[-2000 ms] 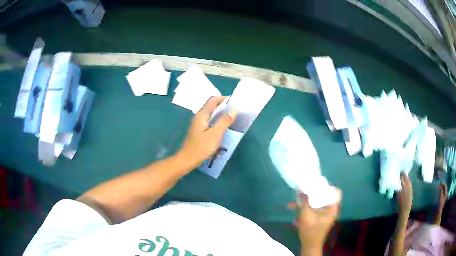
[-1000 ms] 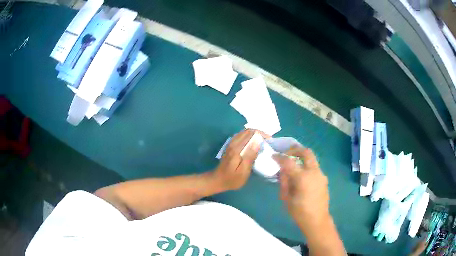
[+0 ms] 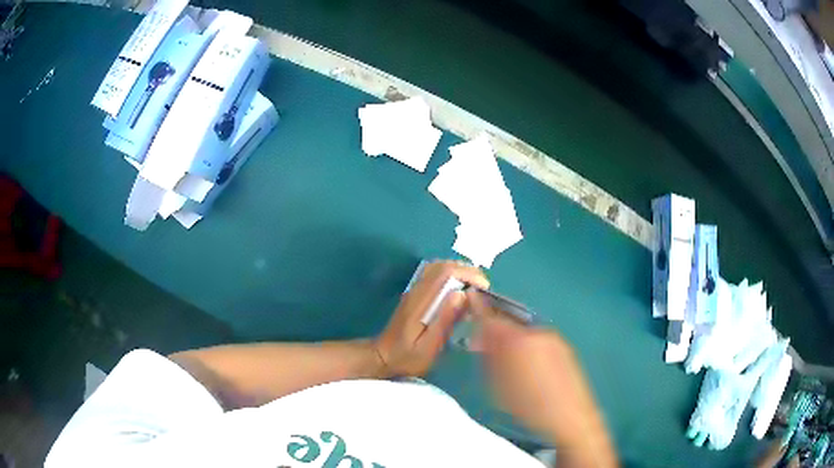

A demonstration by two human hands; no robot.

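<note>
My left hand (image 3: 422,320) holds a carton at the bottom centre, mostly hidden by the fingers. A white flap (image 3: 443,302) of it shows between the thumb and fingers, and a thin dark-edged part extends right. My right hand (image 3: 512,352) is blurred and lies at the carton's open end; whether it grips anything cannot be told. The bagged product no longer shows outside the carton. Two loose fanned piles of white leaflets lie beyond the hands, one at the left (image 3: 400,133) and one nearer (image 3: 479,201).
Stacked blue-and-white cartons (image 3: 187,101) lie at upper left. More cartons (image 3: 678,265) stand at right beside heaped pale bagged products (image 3: 732,366). A worn metal strip (image 3: 549,174) crosses beyond the leaflets. Teal-green small parts (image 3: 805,416) lie at far right.
My right hand brought the bagged product from the right to the carton in my left hand, and the product has gone out of sight. The view has also turned.
</note>
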